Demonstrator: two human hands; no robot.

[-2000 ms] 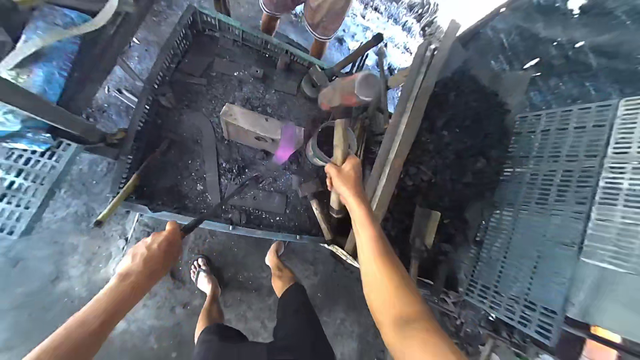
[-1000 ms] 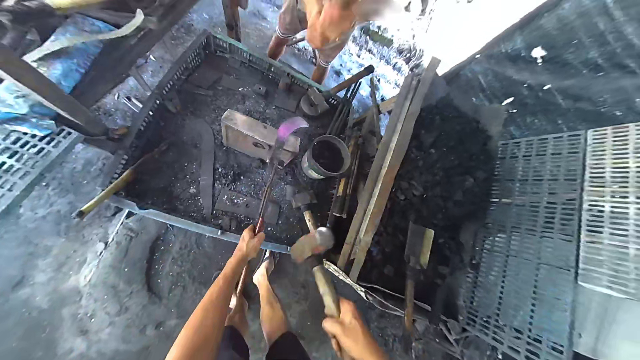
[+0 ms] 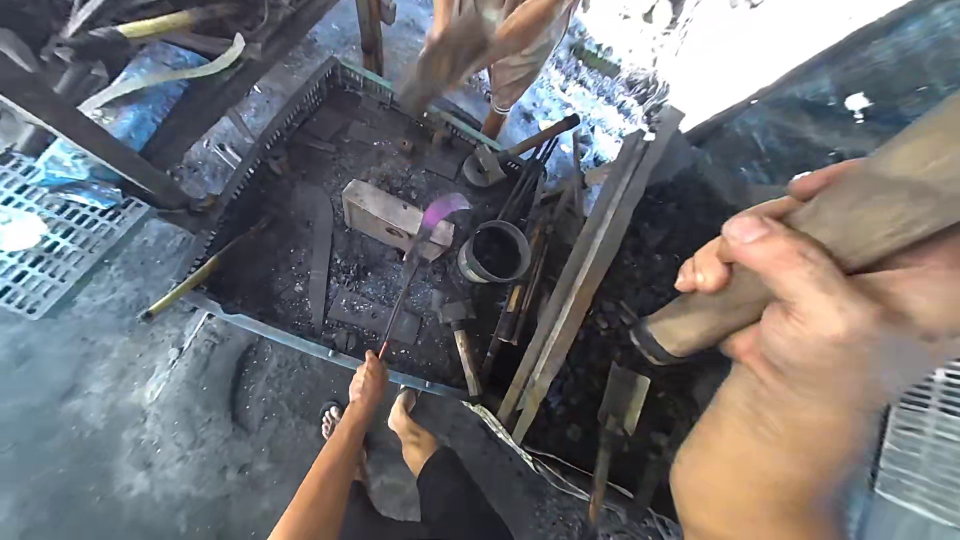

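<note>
My left hand [image 3: 368,381] grips the rear end of a long iron rod [image 3: 401,300]. Its curved, glowing tip [image 3: 442,210] lies over the right end of a steel anvil block [image 3: 382,217]. My right hand [image 3: 795,292], large and close at the right, is closed round the thick wooden handle [image 3: 862,202] of a hammer; its head is out of view. Just right of the block stands a round metal can [image 3: 493,253] with dark contents. A smaller hammer [image 3: 463,337] lies below the can, its handle over the tray's near edge.
A crate-like tray [image 3: 300,343] holds soot and scrap around the block. Two wooden planks [image 3: 592,262] separate it from a charcoal heap [image 3: 652,240] with a shovel [image 3: 621,397]. A co-worker's blurred arm [image 3: 517,34] reaches over the far edge. Plastic grates [image 3: 60,240] lie left and right.
My right hand has come up to the right with the hammer, which hung low beside the planks a second ago. Two seconds ago the rod pointed in from further left. The co-worker's arms now reach over the tray.
</note>
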